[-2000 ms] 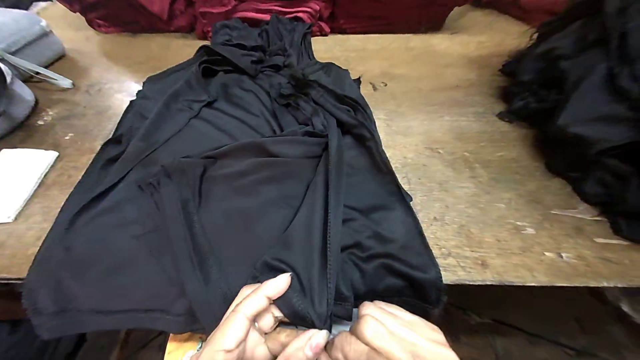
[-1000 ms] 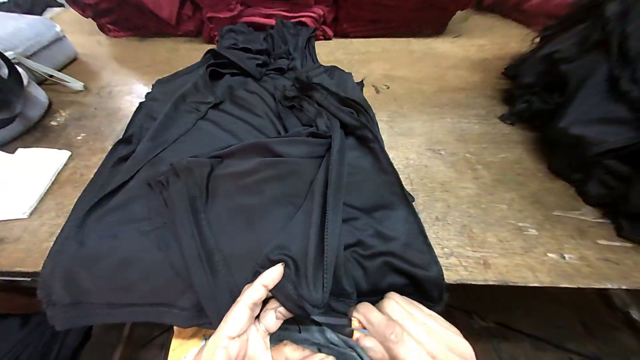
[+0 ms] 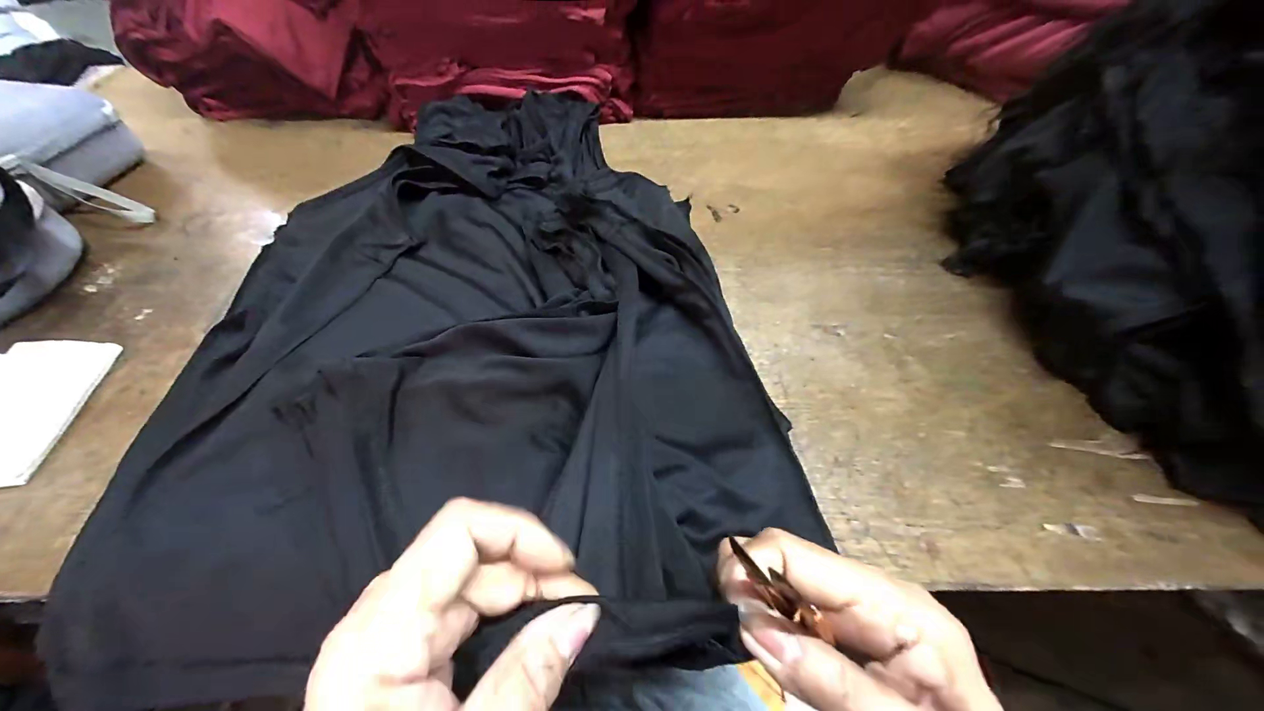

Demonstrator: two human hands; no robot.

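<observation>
A black fabric garment (image 3: 474,395) lies spread over the wooden table, its lower edge hanging past the near side. My left hand (image 3: 464,612) pinches a folded part of the black hem between thumb and fingers. At the right end of that fold, my right hand (image 3: 849,632) holds small metal thread snips (image 3: 780,592), their pointed tips toward the upper left, and its fingertips touch the cloth. Whether the snips' blades are apart cannot be made out.
Stacks of dark red fabric (image 3: 494,49) line the table's far side. A heap of black fabric (image 3: 1145,247) stands at the right. Grey cloth items (image 3: 69,138) and a white paper pad (image 3: 49,405) are at the left. The wooden table's edge (image 3: 1086,583) runs along the near side.
My hands have drawn a folded strip of the hem up between them. The snips now show clearly in my right hand. The body of the garment lies much as before.
</observation>
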